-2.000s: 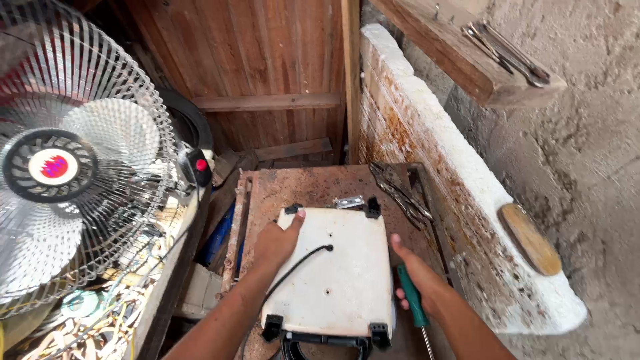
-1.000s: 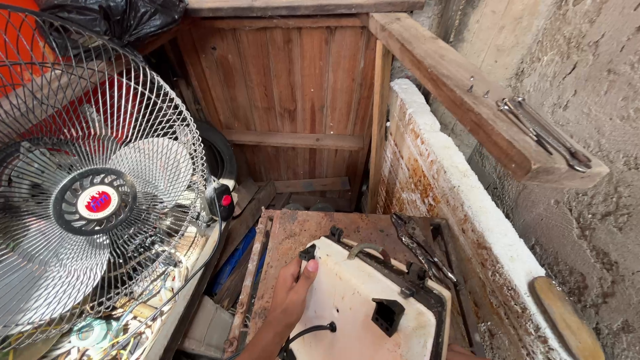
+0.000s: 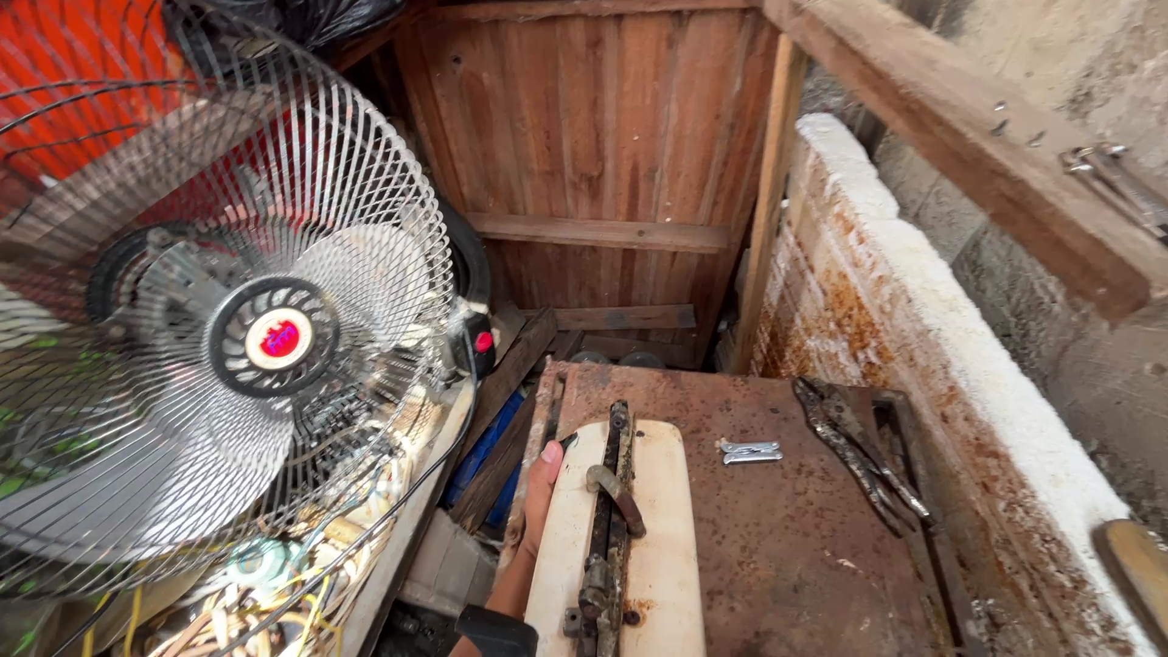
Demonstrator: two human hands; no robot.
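My left hand (image 3: 538,511) grips the left side of a dirty white plastic appliance case (image 3: 666,538), its thumb near the top corner. The case is tilted up on edge over the rusty metal tabletop (image 3: 757,566). A dark, rusty seam runs along its middle, with a curved metal hook or tube (image 3: 616,500) sticking out of it. A black plastic part (image 3: 497,631) shows at the bottom edge of the view. My right hand is not visible. A small folded silver multitool (image 3: 751,452) and rusty pliers (image 3: 858,447) lie to the right of the case.
A large wire-caged fan (image 3: 278,338) stands at the left above tangled wires (image 3: 283,584). Along the right side runs a thick white foam slab (image 3: 958,347), with a wooden beam (image 3: 985,146) carrying wrenches (image 3: 1118,178) above it. A wooden panel (image 3: 593,119) closes off the back.
The white case has been turned from lying flat up onto its edge. My right hand and the green-handled tool, seen two seconds ago, are out of view. The view has shifted.
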